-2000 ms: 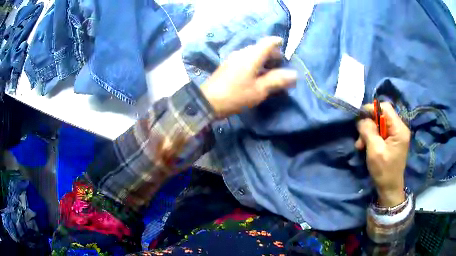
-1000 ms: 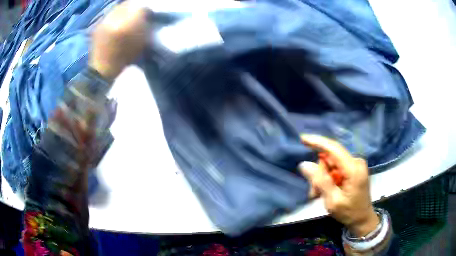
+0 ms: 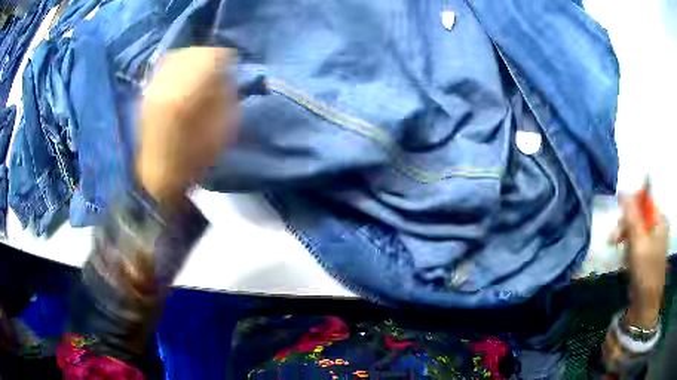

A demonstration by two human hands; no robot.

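Observation:
A mid-blue denim garment (image 3: 445,215) lies bunched across the table in front of me, with a pale yellowish double seam (image 3: 326,111) running over it. My left hand (image 3: 185,122) is blurred, closed on the garment's left part; the fingertips are hidden. My right hand (image 3: 644,234) is at the far right, clear of the garment and slightly blurred. It holds orange-handled snips (image 3: 647,211), pointing up. Two small white patches show on the denim, one near the top (image 3: 447,19) and one at the right (image 3: 528,142); I cannot tell whether they are labels or scraps.
Other denim garments (image 3: 96,126) lie heaped at the left. The white table (image 3: 252,256) has a curved near edge. Below are a blue bin (image 3: 197,334) and a dark green crate (image 3: 594,315). Dark floral clothing (image 3: 319,352) shows at the bottom.
The garment has been swung and spread, with its yellowish seam now showing across it. My left hand stays at the left, slightly lower. My right hand has left the cloth and moved right with the snips.

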